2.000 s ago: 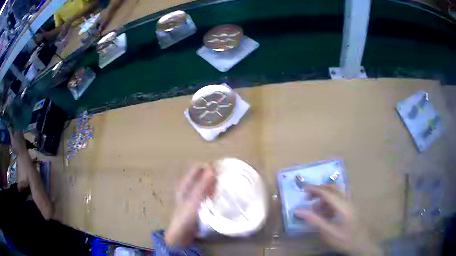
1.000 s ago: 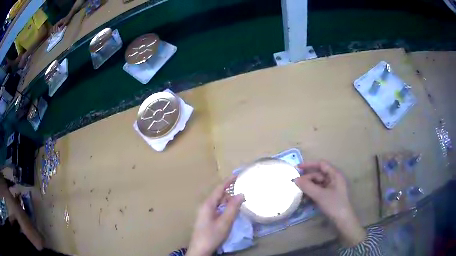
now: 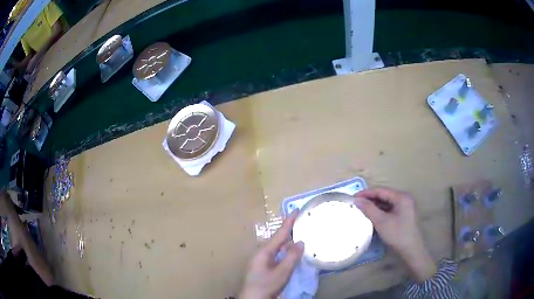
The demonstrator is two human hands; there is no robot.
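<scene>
A round housing (image 3: 332, 231), shiny plain side up, sits over a white four-post fixture (image 3: 293, 204) at the lower middle. Its glare hides surface detail, and it covers the fixture's posts. My left hand (image 3: 275, 263) holds the housing's left rim, with a crumpled white wrapping sheet (image 3: 303, 281) beside and under the fingers. My right hand (image 3: 395, 225) holds the upper right rim between thumb and fingers. Whether the housing rests fully on the posts cannot be seen.
Another housing (image 3: 192, 133) lies on white sheets at the upper left. An empty white fixture (image 3: 464, 115) is at the right, a brown one (image 3: 479, 217) below it. The green conveyor (image 3: 269, 49) carries several housings on fixtures. A white upright (image 3: 359, 35) stands behind. A neighbour's arm (image 3: 26, 245) is far left.
The housing moved from beside the fixture to over it, both hands now at its rim. Over the last second it has barely shifted on the fixture. The view has turned.
</scene>
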